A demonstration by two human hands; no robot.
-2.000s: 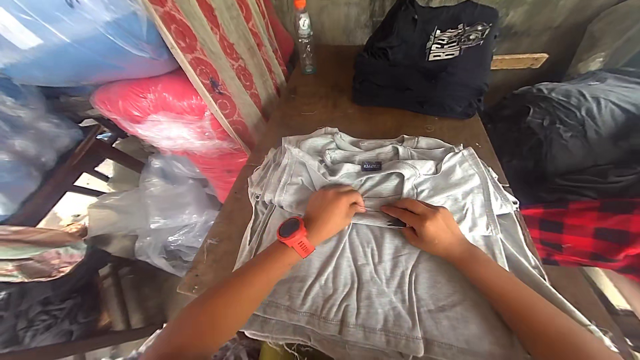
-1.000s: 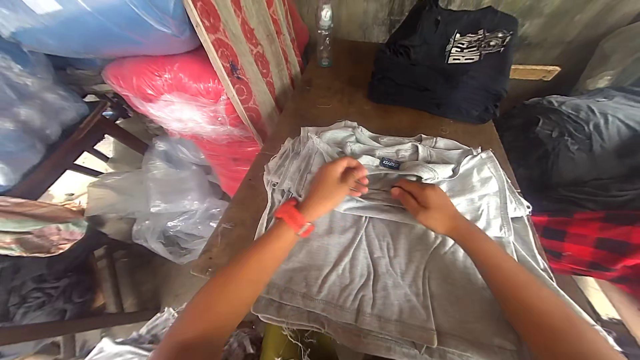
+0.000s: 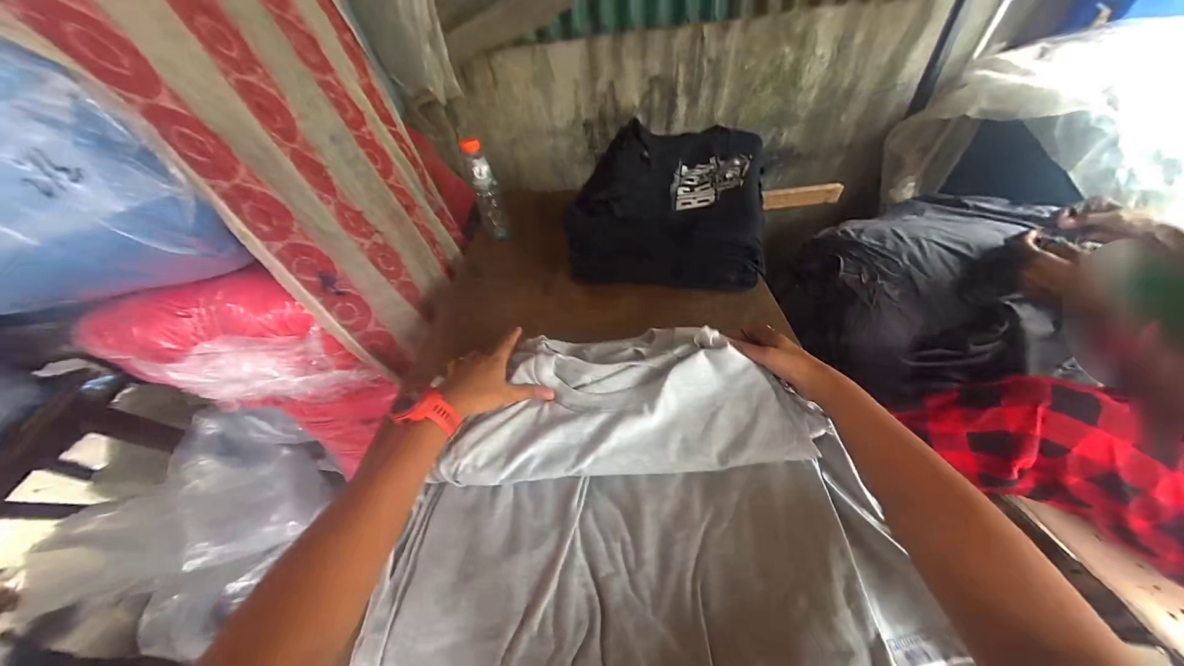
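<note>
Light grey T-shirts lie stacked on the wooden table [image 3: 499, 301]. Across the top of the stack, a folded grey T-shirt [image 3: 638, 425] has its round neckline towards the far side. My left hand [image 3: 490, 375], below an orange-red wristwatch [image 3: 430, 413], rests at its upper left shoulder with thumb and fingers spread. At the upper right shoulder lies my right hand [image 3: 782, 359], fingers on the cloth near the sleeve; whether it pinches any fabric is hard to tell. Further down, the lower part of a grey shirt [image 3: 629, 573] spreads towards me.
Folded black T-shirts [image 3: 666, 236] are piled at the table's far end, beside a plastic bottle [image 3: 488, 194]. Wrapped red [image 3: 213, 342] and blue bundles [image 3: 102, 185] stand left. On the right are dark garments [image 3: 916, 296], red-black checked cloth [image 3: 1045, 444] and another person's hands [image 3: 1064, 245].
Both hands have moved apart from the neckline's middle to the shirt's two shoulders. The top shirt now lies folded over, its neck label no longer showing. The view has tilted up.
</note>
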